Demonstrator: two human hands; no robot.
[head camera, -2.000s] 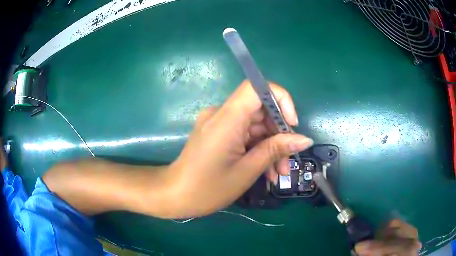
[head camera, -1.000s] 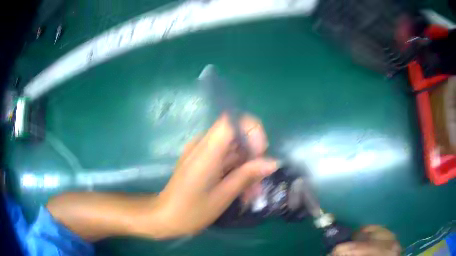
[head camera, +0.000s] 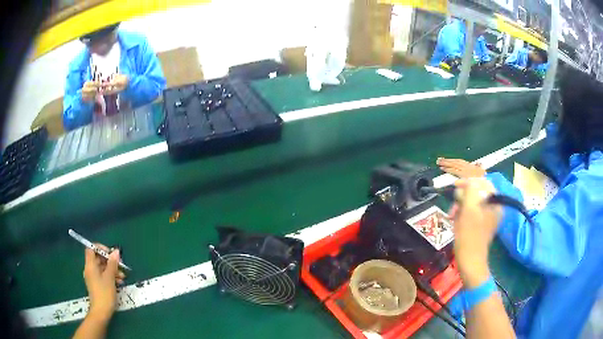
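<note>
My left hand (head camera: 101, 279) is at the lower left, over the white edge strip, holding the silver tweezers (head camera: 89, 243) like a pen, rounded end up to the left. A small dark bit shows by its fingertips; I cannot tell what it is. My right hand (head camera: 475, 215), with a blue wrist band (head camera: 477, 295), is closed on the soldering iron (head camera: 448, 193). The iron points left at the opening of the black iron holder (head camera: 404, 180); its tip is hidden there. The jig and housing are not in view.
A red tray (head camera: 334, 316) holds the stand's black base and a round tan tub (head camera: 381, 296). A black fan (head camera: 256, 268) stands left of it. A large black parts tray (head camera: 221, 122) lies across the belt. A person in blue sits close at right; others are beyond.
The view has swung up to the line and the fan and tray. My right hand has brought the iron from the housing to the holder; my left hand with the tweezers is away from the housing.
</note>
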